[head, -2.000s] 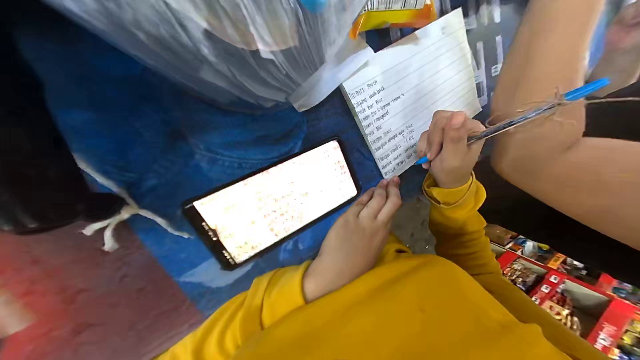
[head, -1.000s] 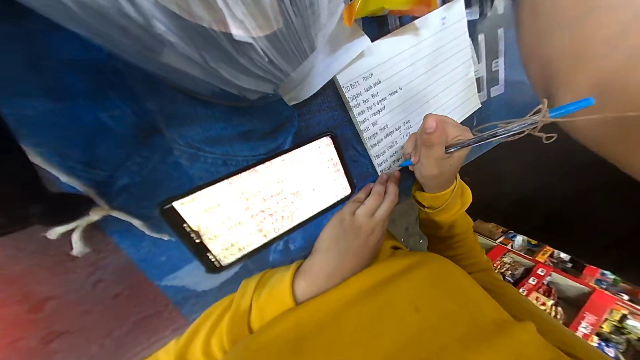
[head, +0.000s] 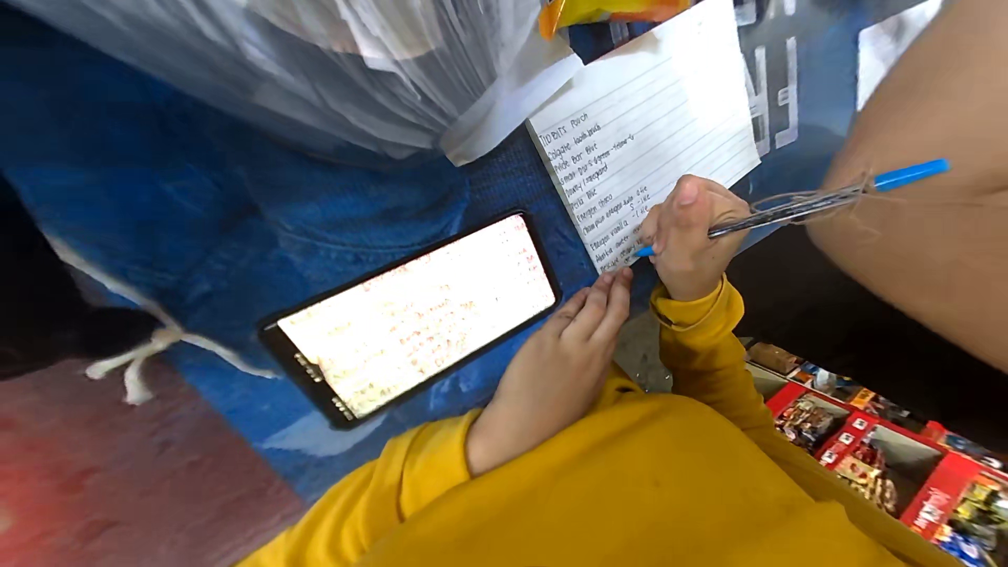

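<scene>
My right hand [head: 697, 232] grips a blue-tipped ballpoint pen [head: 827, 202] with string wound round its barrel. The tip touches the lower part of a lined sheet of paper [head: 669, 102] that bears a handwritten list. My left hand [head: 563, 362] lies flat, fingers extended, with its fingertips on the paper's bottom edge. Left of this hand, a smartphone [head: 417, 319] lies face up, its bright screen showing reddish writing that is mostly washed out. Paper and phone rest on a blue covering [head: 236, 228].
A translucent plastic bag [head: 378, 87] stands at the top, beside a yellow-orange packet [head: 614, 9]. White cord [head: 165, 339] lies at the left. A person's bare limb [head: 921, 205] is at the right. Red boxes [head: 882, 441] of small packets sit at the lower right.
The pen stays in my right hand at the lower part of the paper, and my left hand stays by its bottom edge. The bare limb at the right has shifted.
</scene>
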